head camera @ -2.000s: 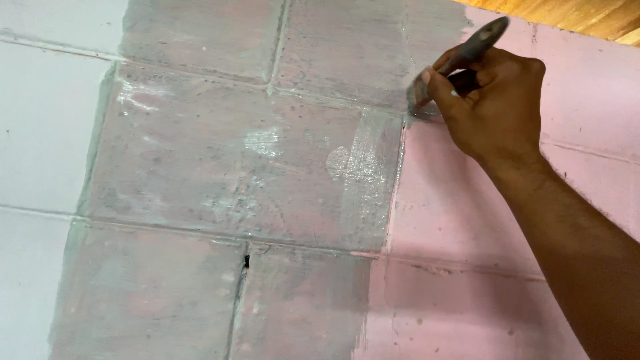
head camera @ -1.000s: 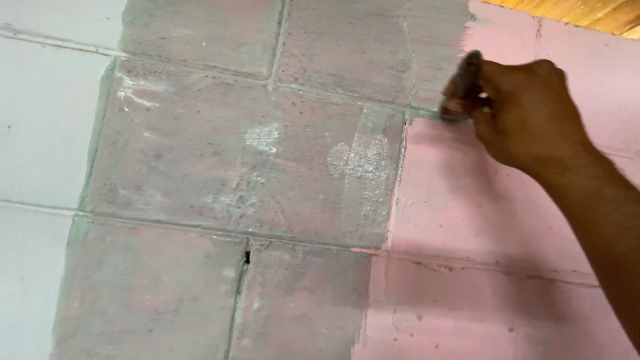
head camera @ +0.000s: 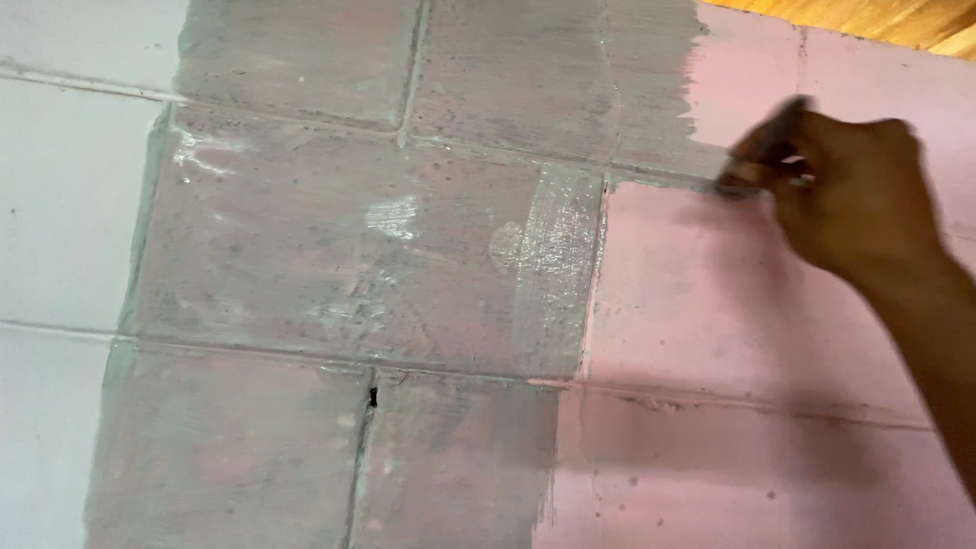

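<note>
At the upper right my right hand point(head camera: 846, 183) is closed on a dark-handled paintbrush point(head camera: 770, 145), blurred by motion. Its bristle end touches the mortar joint between two pink blocks of a block wall point(head camera: 686, 290). Thin grey-green paint point(head camera: 305, 229) covers the middle of the wall, with pink showing through it. Shiny, wet-looking patches lie on this coat, the largest a vertical band point(head camera: 560, 236) left of the bare pink block. Grey paint also runs along the joint up to the brush. My left hand is out of view.
A pale, whitish painted strip of wall point(head camera: 61, 213) borders the grey coat at the left. Wood boards point(head camera: 900, 23) show beyond the wall's edge at the top right. A small dark hole point(head camera: 373, 396) sits in a vertical joint at the lower middle. My arm casts a shadow on the pink blocks.
My right hand and the brush have moved rightward along the joint. Grey paint now marks the joint's stretch beyond the corner of the pink block.
</note>
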